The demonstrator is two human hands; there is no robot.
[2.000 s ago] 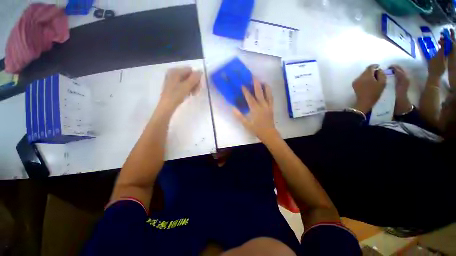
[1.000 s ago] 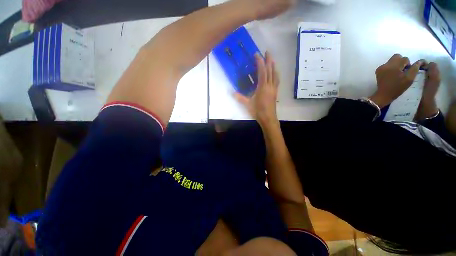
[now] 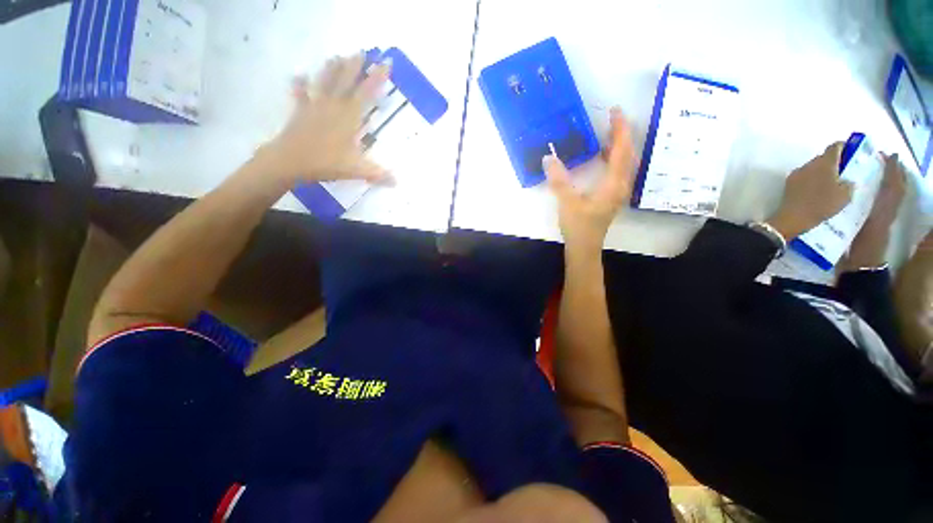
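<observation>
My left hand (image 3: 332, 128) lies spread over an open retail box (image 3: 412, 87) with blue flaps, left of the table seam. The hand hides much of the box. A blue plastic tray (image 3: 532, 97) with small dark cabled parts in its hollows lies tilted right of the seam. My right hand (image 3: 593, 189) is at the tray's lower right corner, fingers apart, thumb near the tray edge. It does not close round the tray.
A row of several retail boxes (image 3: 153, 61) stands at the left, with a dark phone (image 3: 63, 138) below it. A printed box (image 3: 687, 143) lies right of my right hand. Another person's hands (image 3: 813, 194) hold a box (image 3: 851, 194) at the right. A green basin (image 3: 914, 31) shows top right.
My left hand has come back from the far side of the table to the left, where a box now lies under it. My right hand's fingers have moved off the tray's side to its lower corner.
</observation>
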